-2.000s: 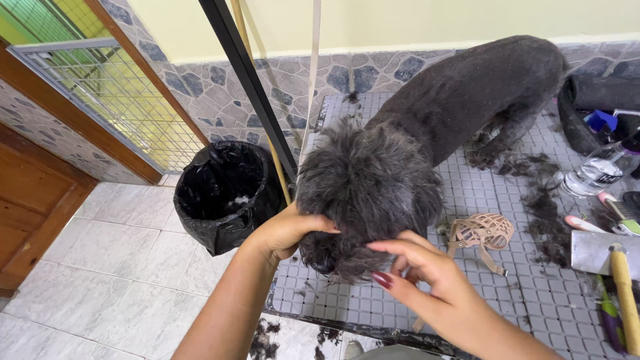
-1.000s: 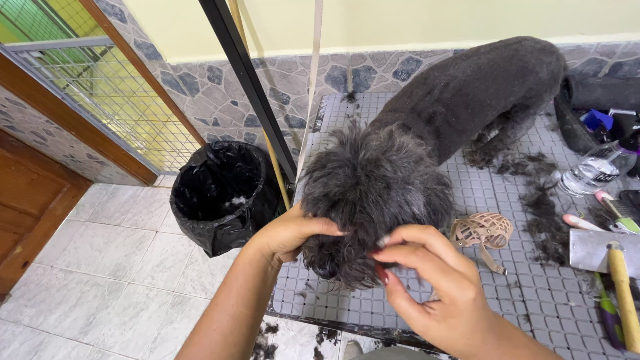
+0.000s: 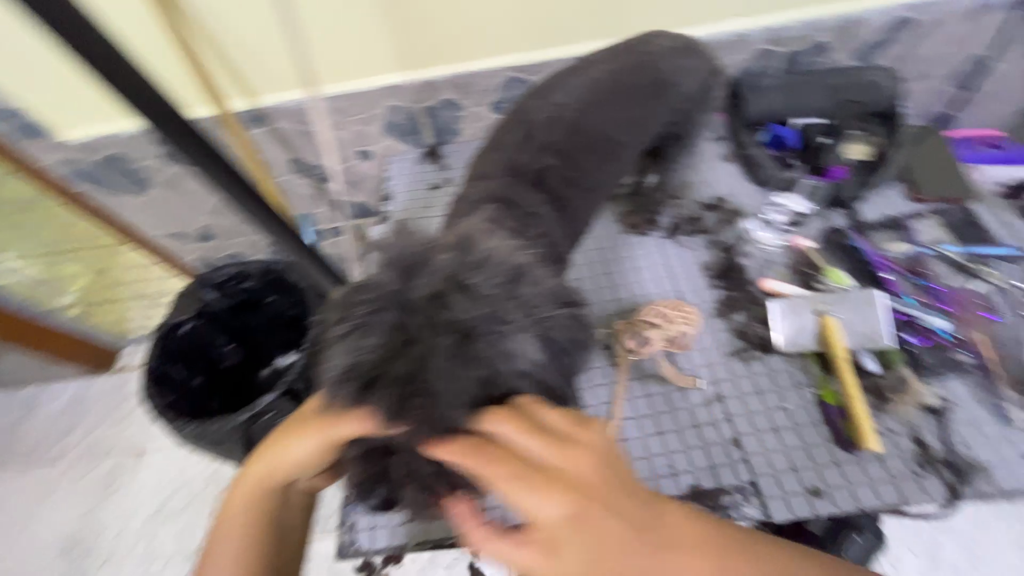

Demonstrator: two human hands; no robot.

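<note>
A dark grey dog [image 3: 552, 168], short-coated on the body and shaggy on the head, stands on a grey gridded mat [image 3: 656, 448]. My left hand [image 3: 320, 436] is against the left side of its muzzle, the fingertips partly hidden in the fur. From the right, my right hand [image 3: 528, 472] touches the face fur with bent fingers; motion blur hides whether any hair is pinched. A beige basket muzzle with straps [image 3: 660, 326] lies on the mat right of the head.
A slicker brush with a wooden handle [image 3: 848, 384] lies at the right, near scissors and combs. Behind them is a black tool bag [image 3: 816, 96]. A black-lined bin [image 3: 184, 400] stands at the left, beside a slanted black post [image 3: 160, 112]. Cut hair [image 3: 732, 280] is scattered on the mat.
The view has swung right and blurred, bringing more tools into sight. My right hand has turned more back-up, its fingers now lying across the muzzle fur. My left hand stays at the muzzle.
</note>
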